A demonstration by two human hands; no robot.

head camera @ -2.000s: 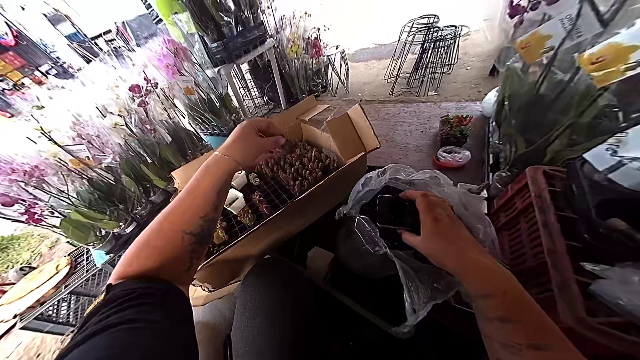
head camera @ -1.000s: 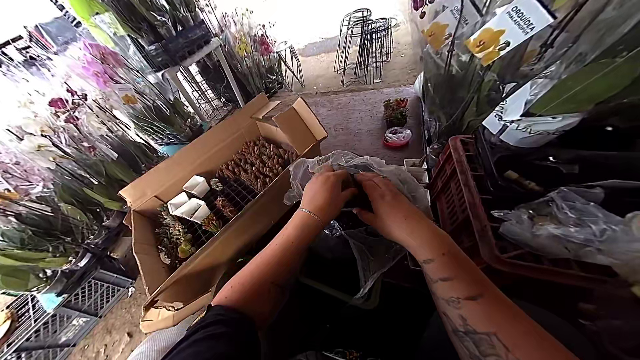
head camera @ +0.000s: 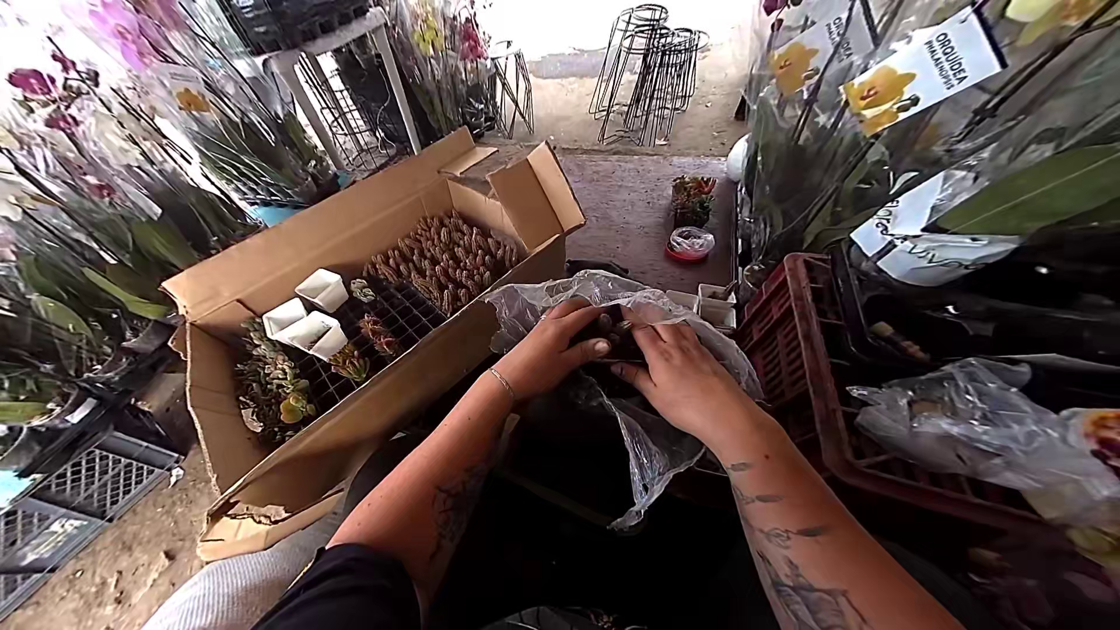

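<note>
Both hands are inside the mouth of a clear plastic bag (head camera: 652, 472). My left hand (head camera: 556, 350) and my right hand (head camera: 678, 372) meet around a small dark item (head camera: 612, 328), mostly covered by the fingers; what it is cannot be made out. At the left stands an open cardboard box (head camera: 350, 446). Inside it a black plug tray (head camera: 409, 308) carries many small brownish cactus-like plants (head camera: 446, 258), a few reddish succulents (head camera: 378, 336) and several white square pots (head camera: 319, 332). Green succulents (head camera: 271, 381) fill the box's near left end.
A dark red plastic crate (head camera: 809, 350) stands at the right, a crumpled plastic bag (head camera: 980, 420) over it. Wrapped orchids (head camera: 131, 201) flank both sides. Beyond are a potted plant (head camera: 693, 201), a red-rimmed container (head camera: 689, 245) and wire stands (head camera: 652, 74). Black crates (head camera: 105, 477) lie lower left.
My left hand has gone from over the plants in the box to the plastic bag, beside my right hand. The view has shifted.
</note>
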